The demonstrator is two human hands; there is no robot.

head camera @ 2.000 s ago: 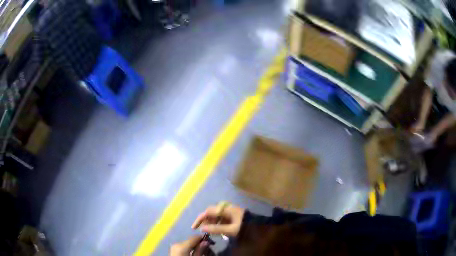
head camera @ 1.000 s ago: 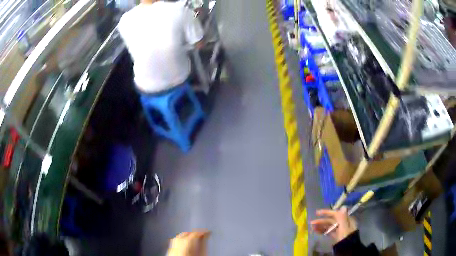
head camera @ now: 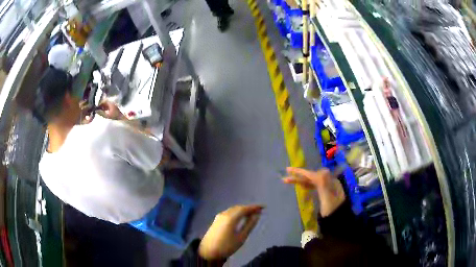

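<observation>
My left hand (head camera: 228,233) is low in the middle of the view, palm turned inward, thumb and fingertips close together. A small dark spot shows at its fingertips, too small to name. My right hand (head camera: 319,189) is raised to the right of it, fingers pointing left, blurred. A faint thin shape shows by its fingertips, and I cannot tell whether it is a held thing. The hands are apart, in front of the floor. Both wrists are in dark sleeves.
A person in a white shirt (head camera: 104,167) sits on a blue stool (head camera: 168,216) at a white workbench (head camera: 143,86) on the left. Yellow-black floor tape (head camera: 282,99) runs ahead. Blue bins (head camera: 342,122) and a green-edged bench (head camera: 417,112) line the right. Another person's legs (head camera: 222,13) show far ahead.
The view has moved forward along the aisle; the seated person is nearer. The cardboard box and pale post seen beside the right bench have left their places. My hands appear higher and closer together.
</observation>
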